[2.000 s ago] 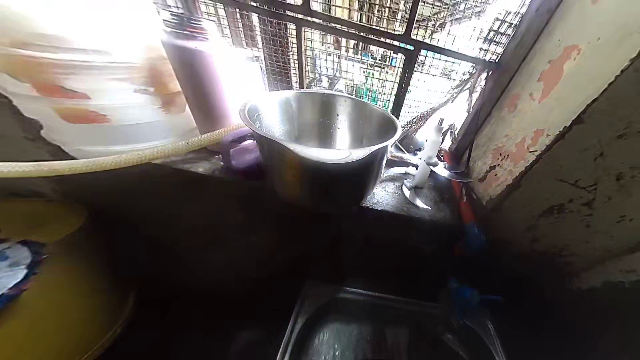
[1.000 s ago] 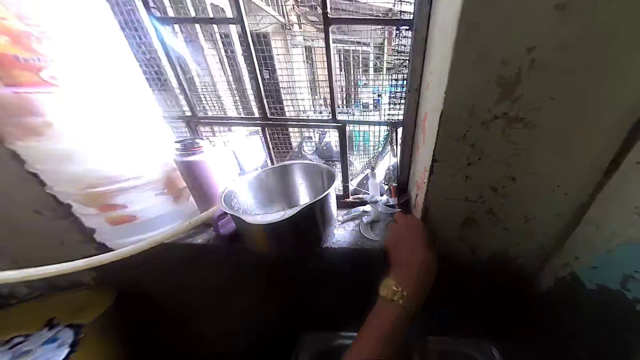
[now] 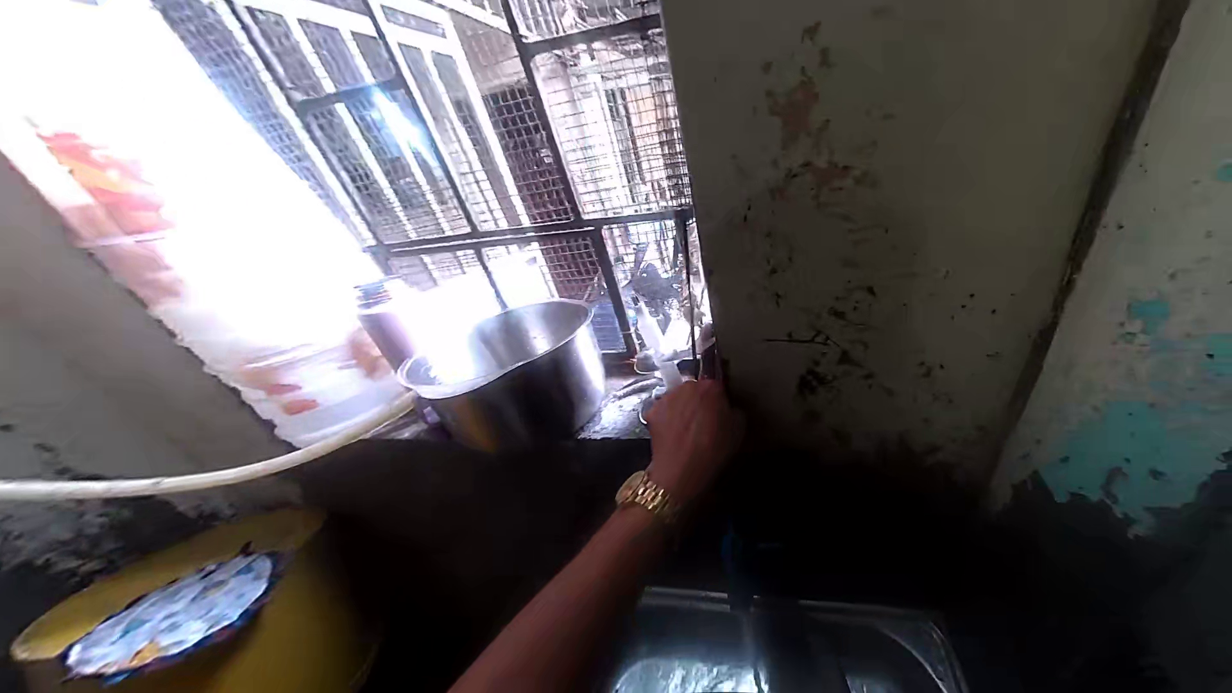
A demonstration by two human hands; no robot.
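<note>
My left hand (image 3: pixel 695 433), with a gold-coloured watch (image 3: pixel 647 495) on its wrist, reaches to the right end of the window sill. Its fingers are curled at the wall corner, just beside an upright white plastic object (image 3: pixel 668 375); what they touch is hidden. A steel pot (image 3: pixel 539 390) stands on the sill left of the hand, with a purple bottle (image 3: pixel 385 327) behind it. A pale hose (image 3: pixel 260 469) runs to the pot's left side. Below the hand lies a steel sink (image 3: pixel 818 608). My right hand is not in view.
A metal window grille (image 3: pixel 529 231) rises behind the sill. At the left stand a whitish bucket (image 3: pixel 318 385), washed out by glare, and a yellow container (image 3: pixel 298 577) with a printed piece on it. A stained wall (image 3: pixel 847 241) bounds the right side.
The view has swung to the right. My left hand, out of view two seconds ago, came in and is at the sill's right end in both later frames. The pot still stands on the sill.
</note>
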